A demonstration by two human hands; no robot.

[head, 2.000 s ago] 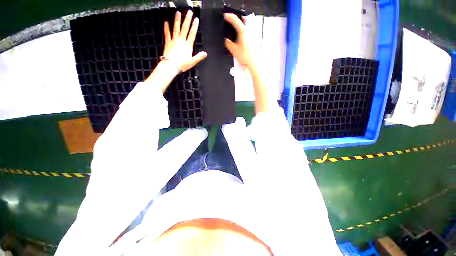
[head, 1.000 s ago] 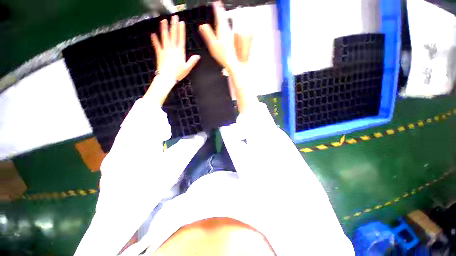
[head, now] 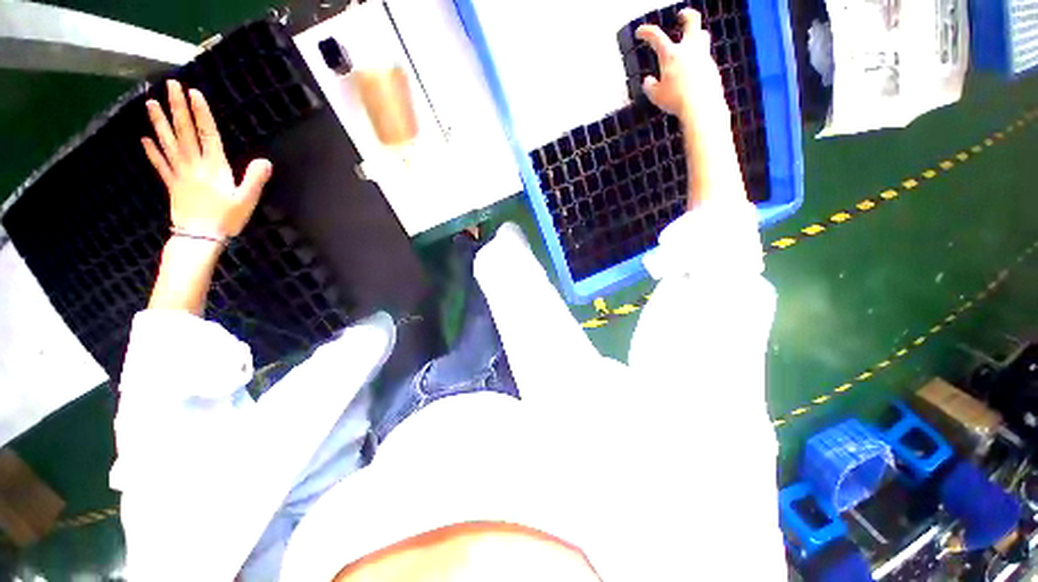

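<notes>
Black housings (head: 256, 267) lie edge to edge in a grid on the layout board (head: 342, 193), whose smooth bare strip shows to the right of them. My left hand (head: 203, 182) lies flat on the grid with its fingers spread. My right hand (head: 680, 71) is over the blue crate (head: 549, 233), its fingers bent down on black housings (head: 649, 154) at the upper part of the crate's block. Whether the fingers grip any housings cannot be told. A tan squeeze bottle (head: 385, 105) lies on white bench paper (head: 444, 171) between board and crate.
The white crate liner (head: 558, 68) shows at the crate's upper left. A printed white bag (head: 894, 63) is right of the crate, with a second blue crate (head: 1011, 34) at the edge. Blue plastic stools (head: 814, 517) stand at the lower right.
My right hand has moved from the board to the crate's housings. The view has turned, and the tan bottle now shows. My left hand is still on the grid.
</notes>
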